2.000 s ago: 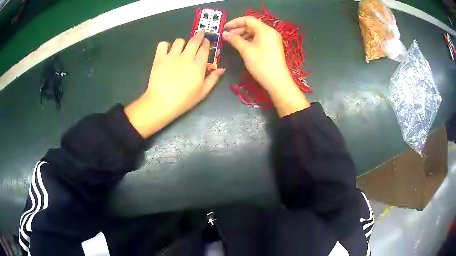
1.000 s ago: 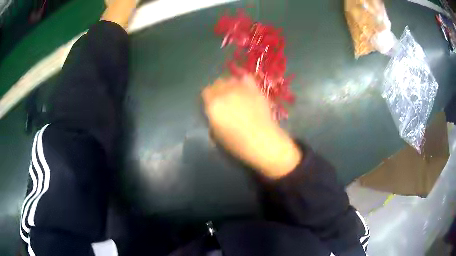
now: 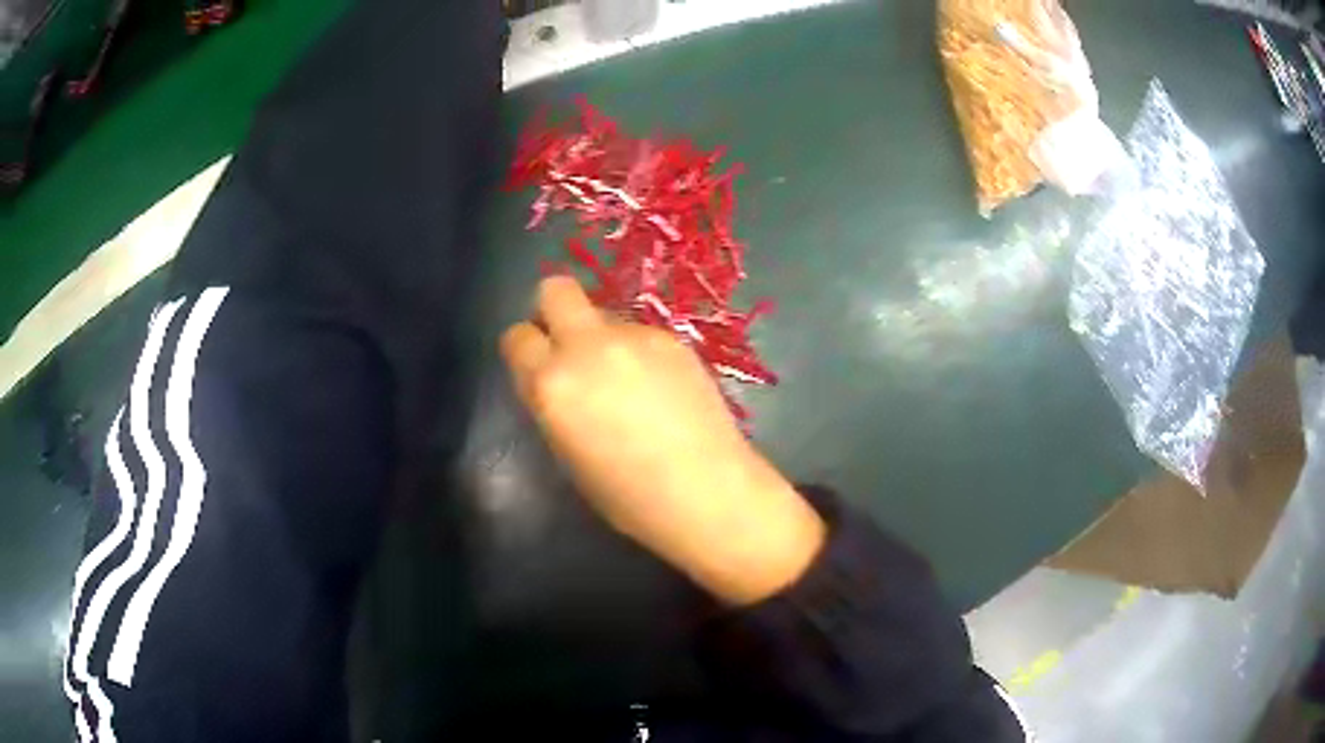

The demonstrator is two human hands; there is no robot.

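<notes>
A loose heap of thin red side strips (image 3: 661,240), some with white or silvery faces, lies on the dark green bench top. My right hand (image 3: 632,428) is at the heap's near left edge, fingers bent together and pointing up and left. Whether its fingertips hold a strip cannot be seen. My left hand is out of the picture; only my left sleeve shows, reaching up past the top edge. No phone housing shows in front of me.
The green conveyor belt (image 3: 138,138) carries spaced handsets beyond the pale rail (image 3: 109,276). A bag of orange parts (image 3: 1003,95) and a clear plastic bag (image 3: 1170,290) lie at right. A cardboard carton (image 3: 1213,508) is below the bench edge. Small black parts (image 3: 66,443) lie far left.
The phone housing is gone from the bench in front of me. My left arm has moved up and forward out of view. My right hand has drawn back to the heap's near side. The view has shifted.
</notes>
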